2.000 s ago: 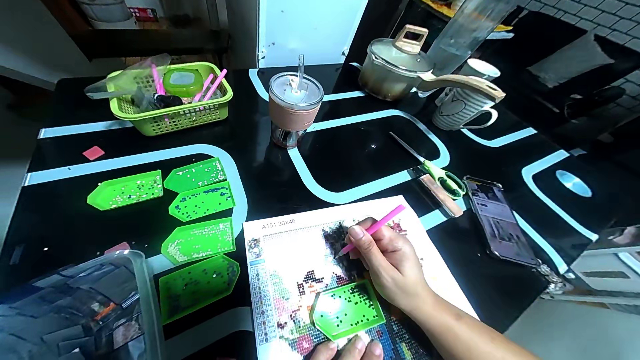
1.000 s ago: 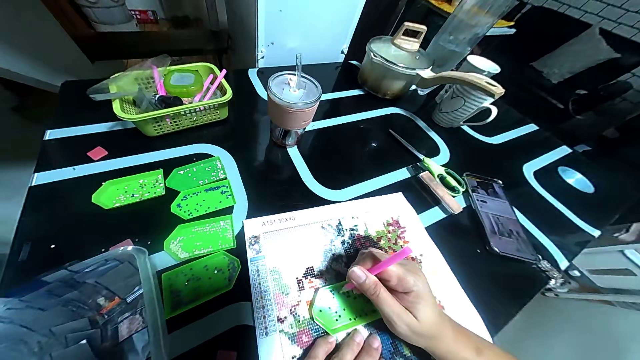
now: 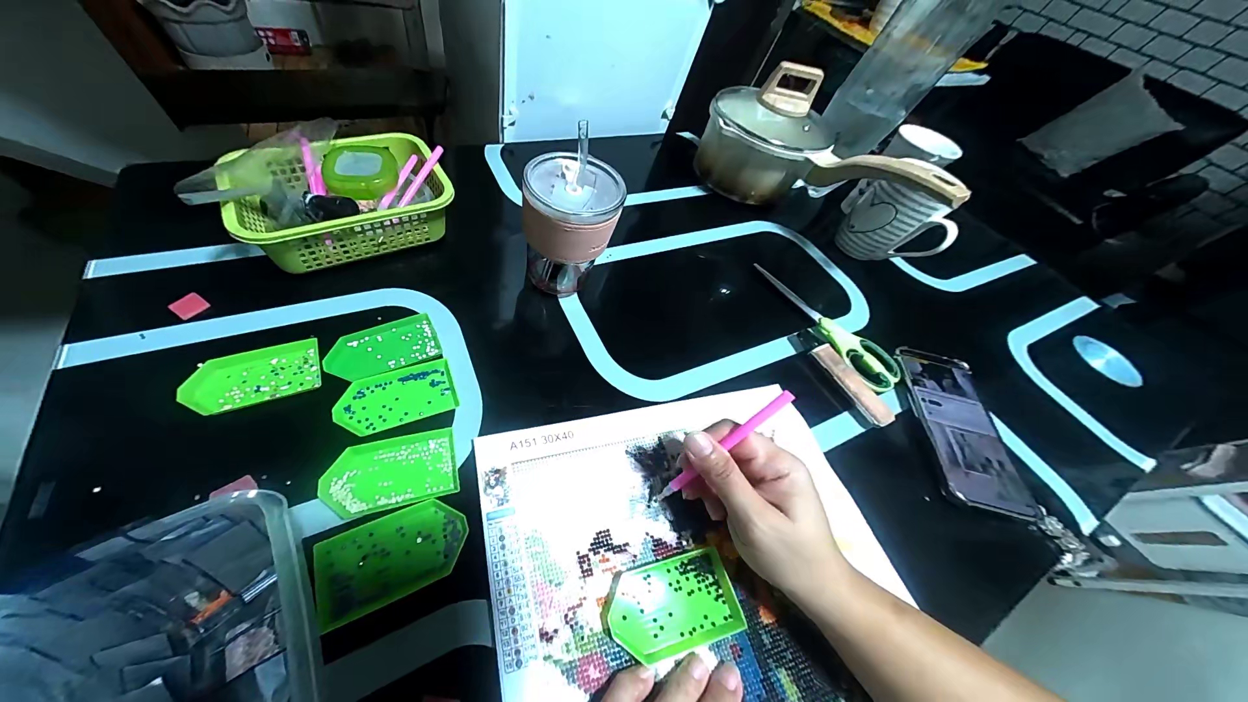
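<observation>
My right hand grips a pink diamond-painting pen, its tip down on the dark upper part of a diamond painting canvas. Only the fingertips of my left hand show, at the bottom edge, against the lower side of a green bead tray with dark beads that lies on the canvas. Left of the canvas lie several more green trays, among them one with pale beads, one with blue beads and one with few beads.
A clear plastic box stands front left, a green basket back left. Behind the canvas are a lidded tumbler with a straw, a saucepan and a striped mug. Scissors and a phone lie right.
My right hand, holding the pen, was lower at the tray's upper edge one second ago; it has moved up to the dark part of the canvas. My left fingertips remain by the tray.
</observation>
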